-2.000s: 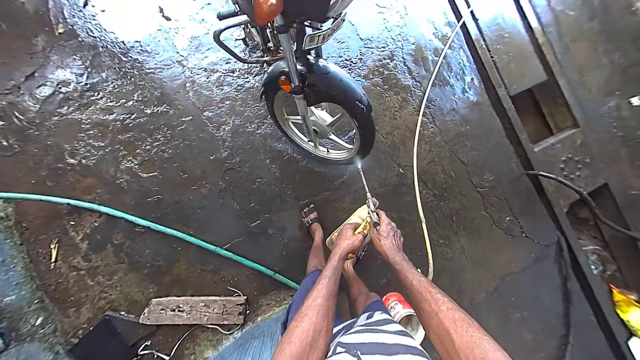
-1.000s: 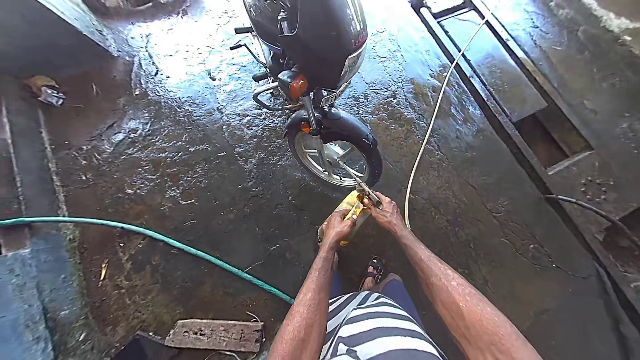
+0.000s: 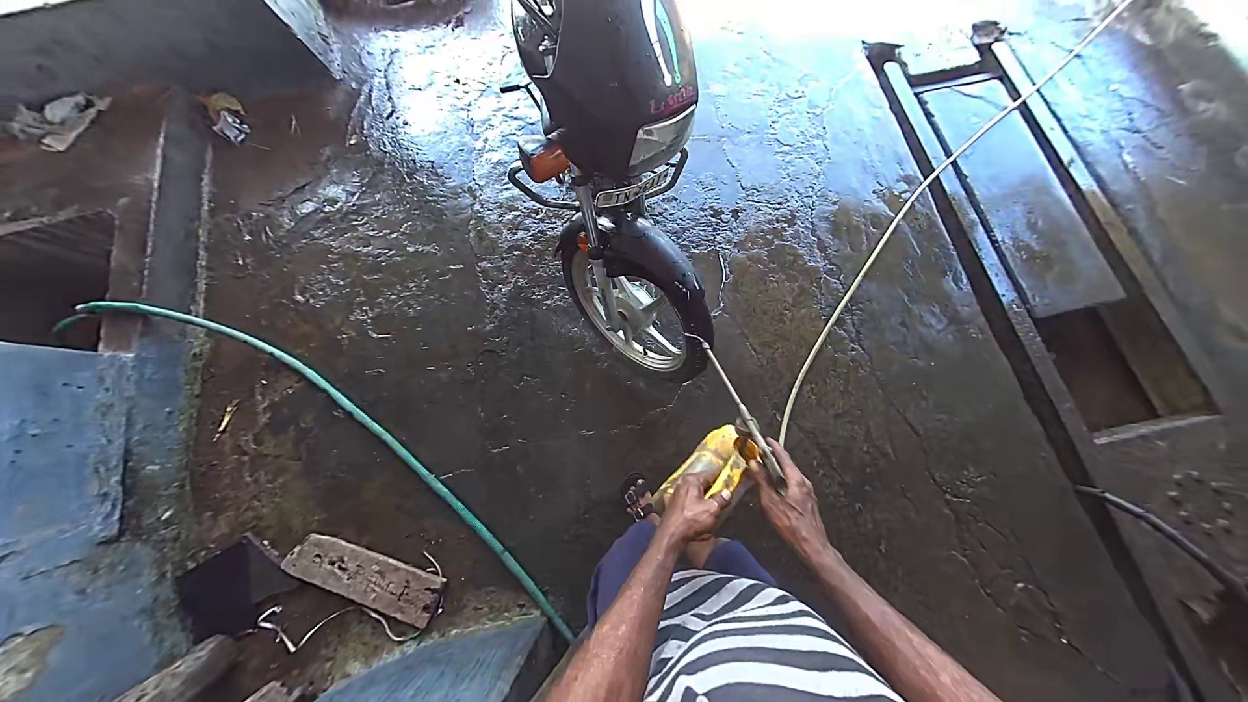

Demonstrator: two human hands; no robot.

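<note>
My left hand point(image 3: 694, 507) is closed on a yellow plastic container point(image 3: 704, 462), held in front of my legs. Beside it, my right hand point(image 3: 792, 502) grips the handle of a metal spray lance point(image 3: 733, 390), whose thin tube points up and left. The lance's tip lies in line with the tyre of the motorcycle's front wheel point(image 3: 639, 322); whether they touch I cannot tell. Above the wheel are a black mudguard point(image 3: 648, 255) and the dark front of the motorcycle point(image 3: 624, 88). A pale hose point(image 3: 877, 253) runs from near my right hand to the top right.
A green hose point(image 3: 390, 439) crosses the wet concrete floor on the left. Near my lower left lie a brick-like block point(image 3: 366, 577) and a loose cord. Framed floor openings point(image 3: 1097, 370) and a dark hose point(image 3: 1170, 541) are at the right. Litter point(image 3: 58, 119) lies at the upper left.
The view has shifted, showing more of the left side and of the motorcycle's front. Spray visible at the lance tip two seconds ago is not plain now. Both hands keep their holds.
</note>
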